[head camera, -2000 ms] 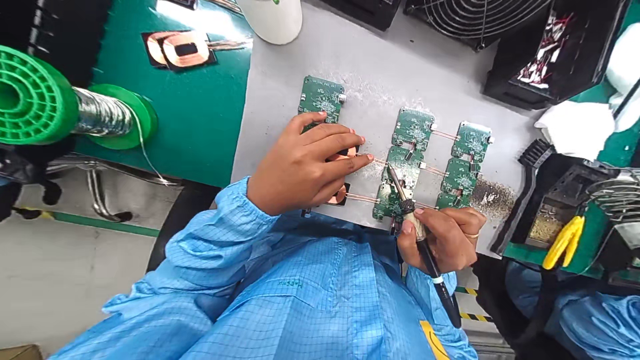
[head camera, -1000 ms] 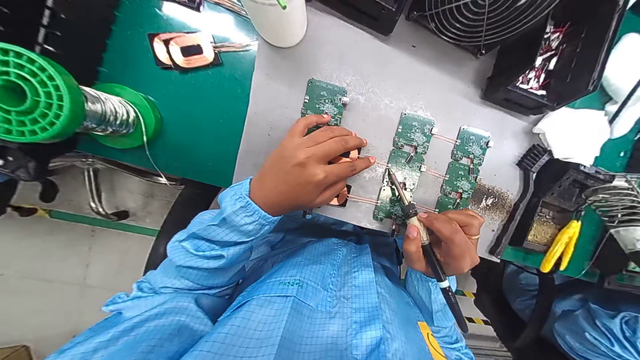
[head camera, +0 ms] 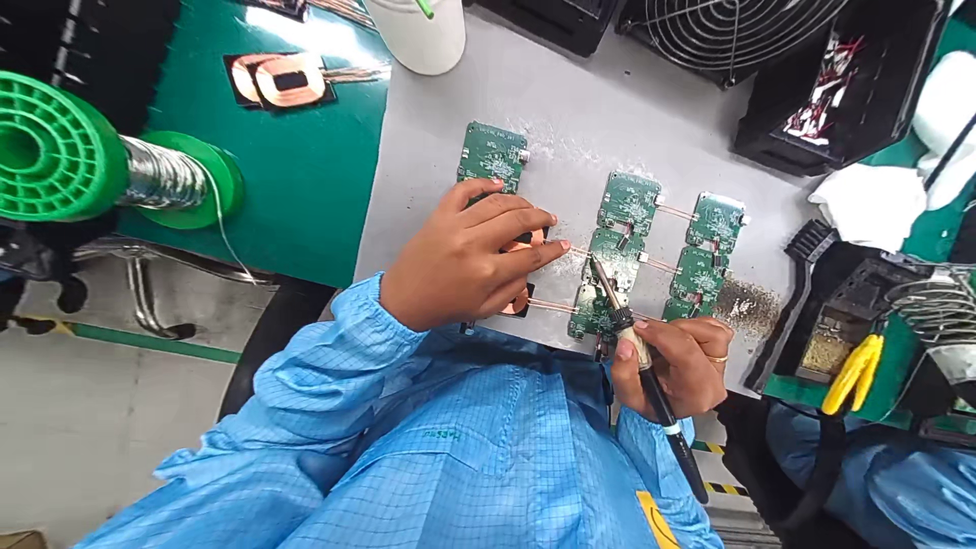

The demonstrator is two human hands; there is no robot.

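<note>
My right hand (head camera: 675, 366) grips a soldering iron (head camera: 644, 351), its tip touching or just above the left edge of a green circuit board (head camera: 616, 259) in the middle column. My left hand (head camera: 476, 255) lies spread over a copper wireless charging coil (head camera: 526, 238), with fingertips at the coil's wire leads near that edge; whether it pinches them cannot be told. A second coil (head camera: 518, 303) shows below that hand, its leads running to a lower board (head camera: 583, 309). Another board (head camera: 492, 156) lies partly under my left fingers. More joined boards (head camera: 717, 221) stand in a column to the right.
A green spool of solder wire (head camera: 164, 179) lies at left, with loose coils (head camera: 290, 80) behind it. A white container (head camera: 423, 34), a fan (head camera: 732, 30) and a black bin of small wired parts (head camera: 831, 99) line the back. Right are a brush (head camera: 812, 240), yellow-handled tool (head camera: 854, 374) and coiled iron holder (head camera: 934, 313).
</note>
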